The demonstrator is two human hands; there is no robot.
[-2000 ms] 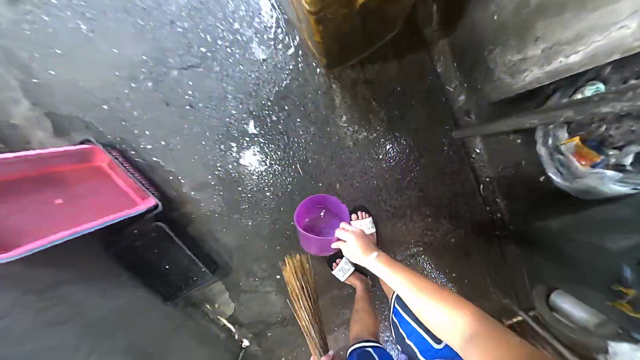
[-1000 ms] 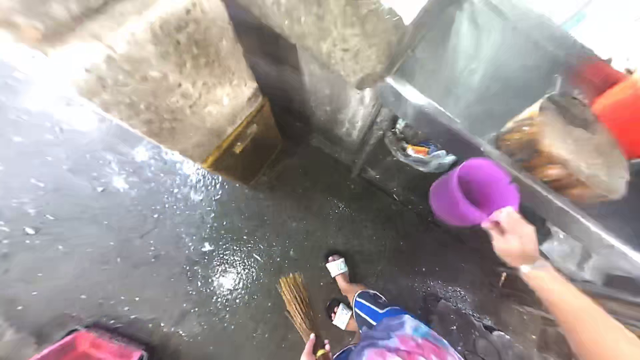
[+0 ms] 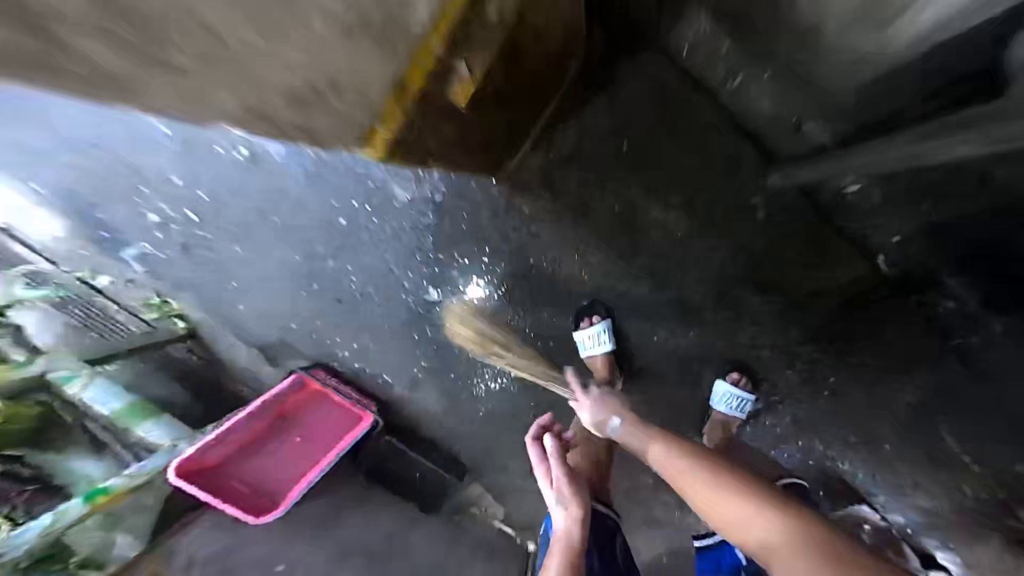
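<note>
A stick broom [image 3: 500, 344], blurred by motion, slants over the wet concrete floor [image 3: 320, 264]. My right hand [image 3: 596, 404], with a band at its wrist, grips the broom's narrow end. Close beside it on the left is my left hand [image 3: 554, 464], holding nothing, its fingers loosely bent and apart. My feet in dark sandals with white straps [image 3: 594, 338] stand just right of the broom.
A pink plastic tray [image 3: 272, 448] lies at the lower left, next to a black container [image 3: 408, 468]. A concrete block with a yellow edge [image 3: 408, 80] stands at the top. Leafy greens and a crate [image 3: 72, 320] are at the far left.
The purple tub that my right hand held is out of view. The broom has passed from my left hand to my right. The view has swung back toward the floor and pink tray.
</note>
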